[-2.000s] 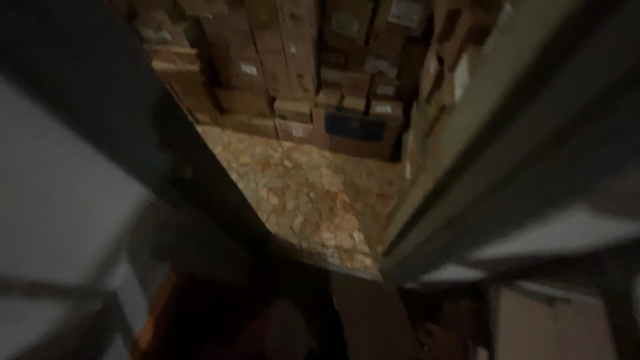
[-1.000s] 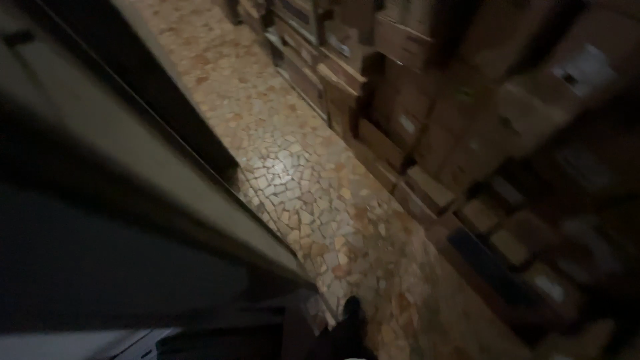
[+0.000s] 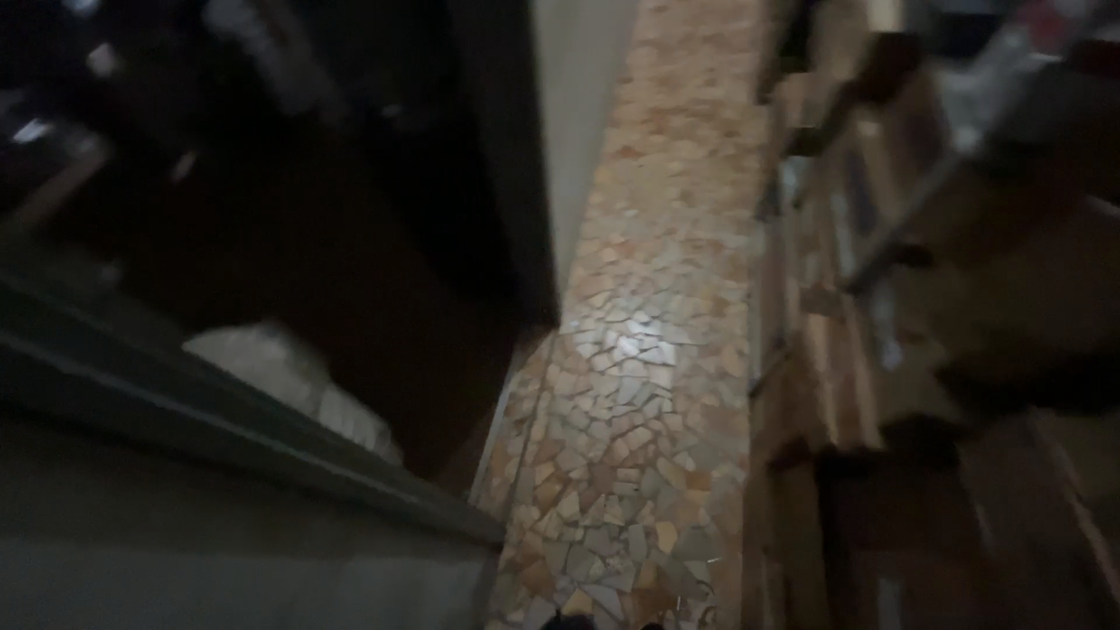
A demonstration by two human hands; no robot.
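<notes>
Neither my left hand nor my right hand shows in the head view, so what they hold or touch cannot be told. A narrow floor of irregular stone pieces (image 3: 630,420) runs up the middle, with a patch of light reflected on it. Two small dark shapes, perhaps the tips of my shoes (image 3: 569,621), show at the bottom edge. The picture is dim and blurred.
Stacked cardboard boxes (image 3: 840,376) and shelf-like edges line the right side. On the left, a pale wall edge (image 3: 582,114) borders a dark opening, where a whitish object (image 3: 280,367) lies. A wall (image 3: 262,560) fills the lower left.
The view has moved from a doorway facing stacked boxes into the passage beside them and now looks along it. No hand is seen in any frame.
</notes>
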